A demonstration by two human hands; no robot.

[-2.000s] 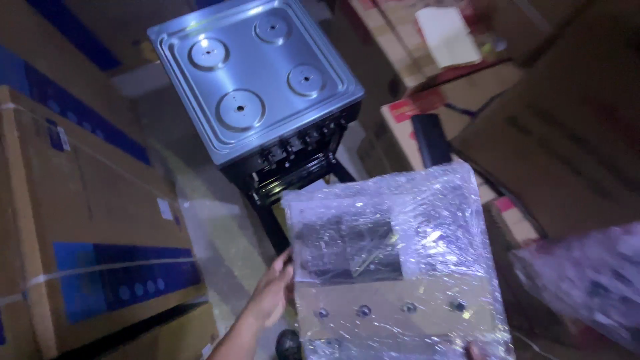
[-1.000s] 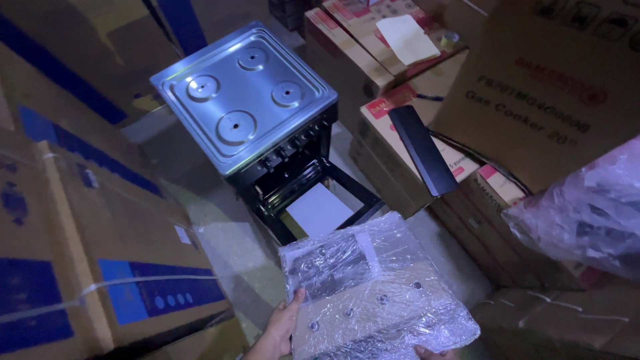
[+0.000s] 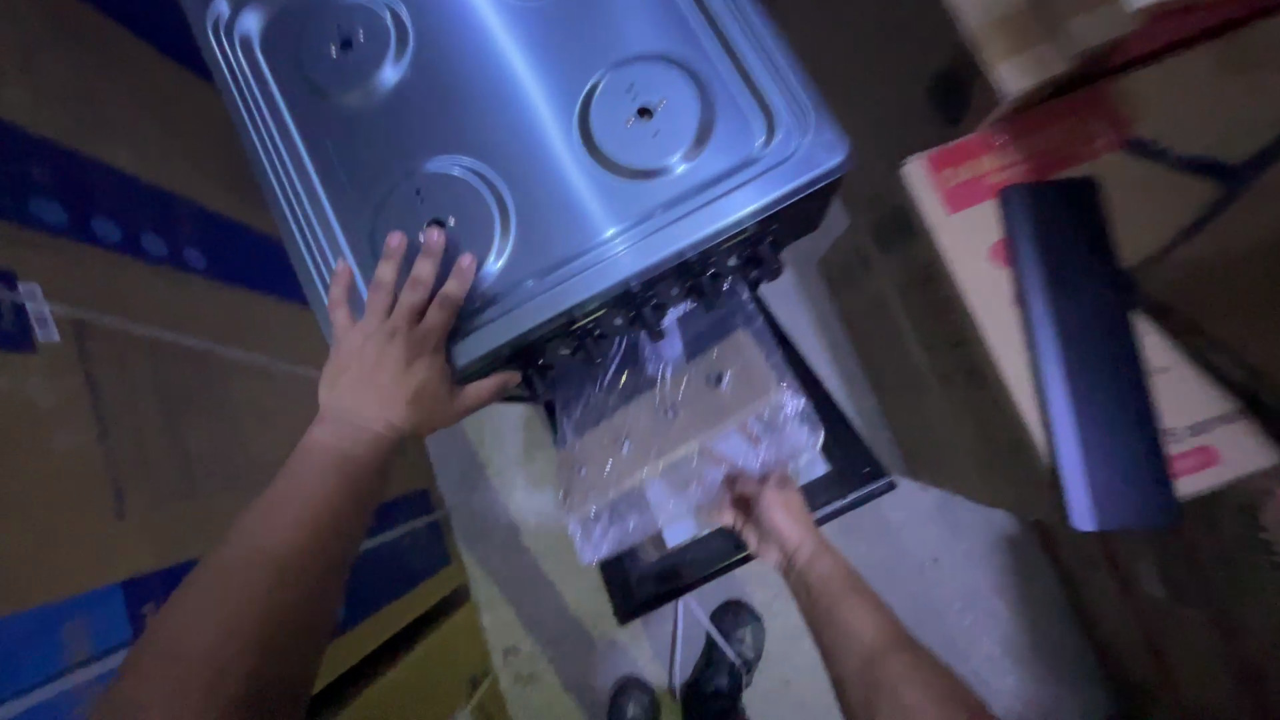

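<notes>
My left hand [image 3: 400,340] rests with spread fingers on the front left corner of a gas cooker's steel top [image 3: 540,170], over one burner recess. My right hand [image 3: 765,510] grips the near edge of a flat pack wrapped in clear plastic film [image 3: 680,420], with brown cardboard inside. The far end of the pack passes below the control knobs [image 3: 660,310], into the cooker's front; how far in is hidden. Beneath the pack lies the lowered black oven door [image 3: 850,480], with part of a white sheet showing on it.
Large cartons with blue bands [image 3: 150,400] stand along the left. At the right, a long dark panel [image 3: 1090,350] lies on a red-marked carton [image 3: 970,190]. My shoes [image 3: 725,650] are on the concrete floor just below the oven door.
The wrapped pack has moved from in front of the cooker to its oven opening. My left hand has left the pack and now lies on the cooker top. The view is much closer.
</notes>
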